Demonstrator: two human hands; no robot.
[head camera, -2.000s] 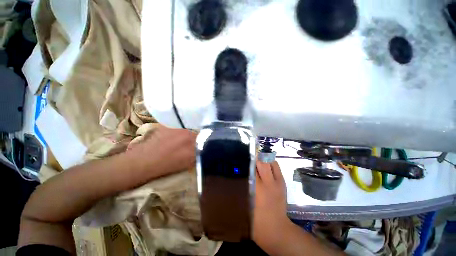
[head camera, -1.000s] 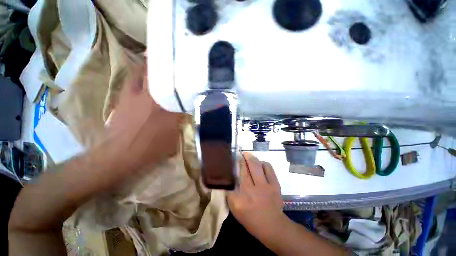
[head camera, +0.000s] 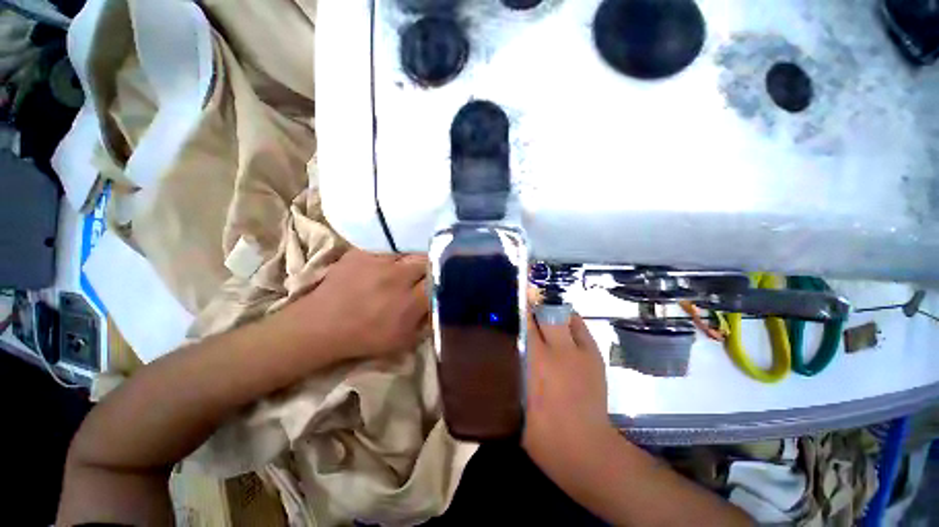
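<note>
The large tan garment (head camera: 340, 417) lies crumpled left of and under the sewing machine's head and hangs over the table's front edge. My left hand (head camera: 376, 304) lies on the cloth beside the machine, its fingertips hidden behind the shiny metal guard (head camera: 480, 340). My right hand (head camera: 566, 381) lies just right of the guard, its fingertips near the needle area and partly hidden. Whether either hand grips the cloth cannot be seen. White backing strips (head camera: 139, 299) show on the cloth at the left.
The white machine head (head camera: 659, 144) fills the upper right. Yellow-handled (head camera: 767, 355) and green-handled shears lie at the right, with orange snips (head camera: 705, 321) beside them. A brown patch (head camera: 861, 337) is on the table. Below the table are tan and white pieces (head camera: 767, 489). A cardboard box (head camera: 211, 499) stands lower left.
My left hand was blurred over the cloth farther left and up; it is now back beside the guard. My right hand has moved slightly up and right in the view, its fingertips closer to the needle area.
</note>
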